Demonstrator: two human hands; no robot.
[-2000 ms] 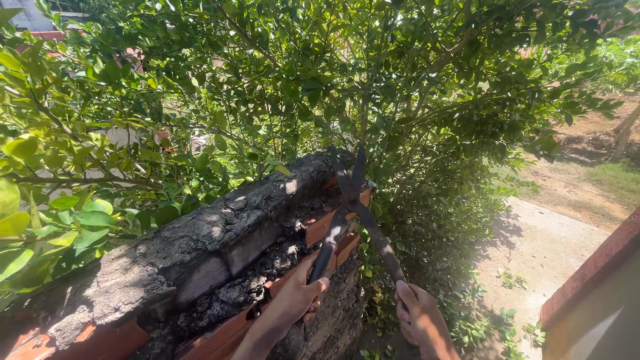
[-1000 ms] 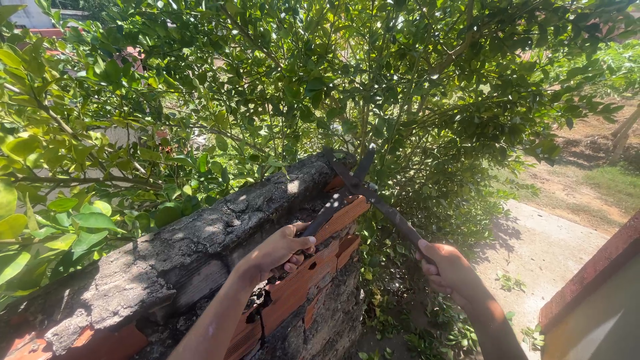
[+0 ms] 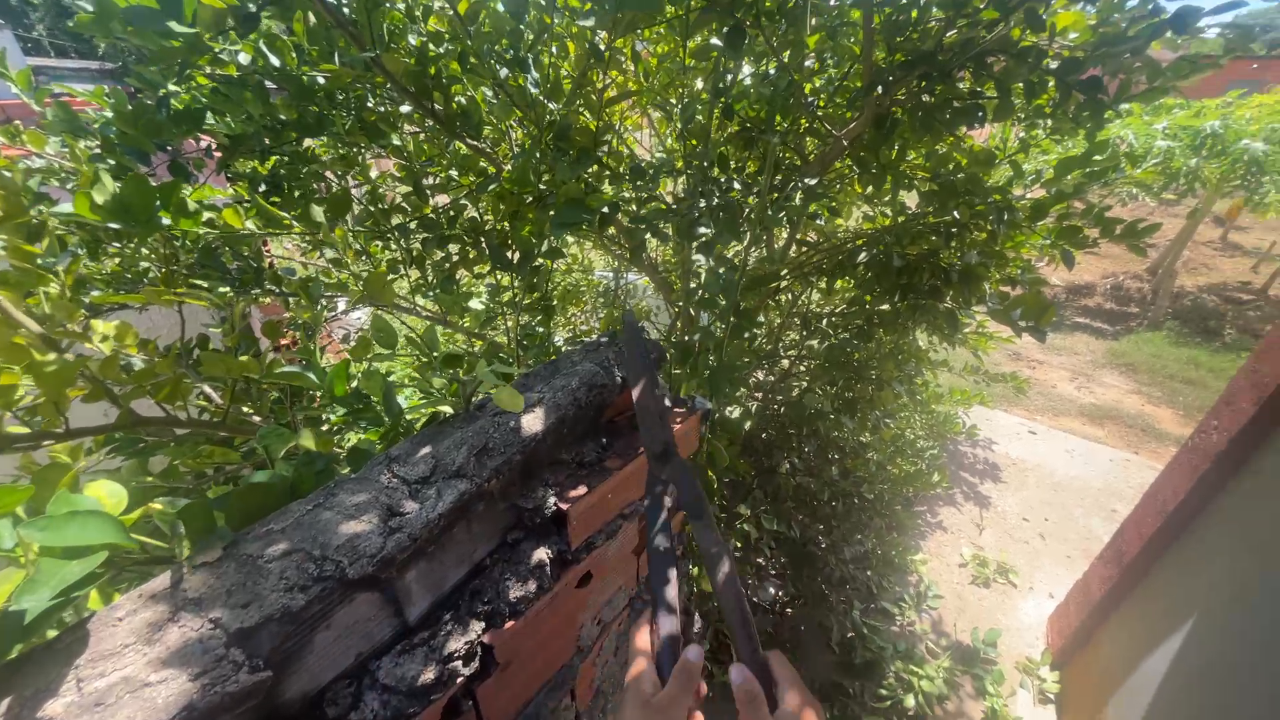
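Note:
Dark metal hedge shears (image 3: 657, 430) point forward at the bottom centre, over the end of a broken wall of red hollow brick (image 3: 560, 625) with a rough concrete top (image 3: 350, 520). My left hand (image 3: 662, 680) grips the left handle beside the brick. Round the right handle is my right hand (image 3: 770, 690), close to the left one. The blades lie almost together, their tips against the leaves of a dense green bush (image 3: 700, 230). Both hands are partly cut off by the frame's lower edge.
Leafy branches (image 3: 80, 540) overhang the wall's left side. At the right, a wall with a reddish edge (image 3: 1150, 530) rises beside a concrete slab (image 3: 1040, 480) with cut leafy twigs (image 3: 988, 568) on it. Farther back stands a small tree (image 3: 1185, 235) on bare soil.
My hands have come together from their wide spread one second ago, bringing the shears' handles close to each other. The blades, crossed and parted then, are now nearly closed and point forward.

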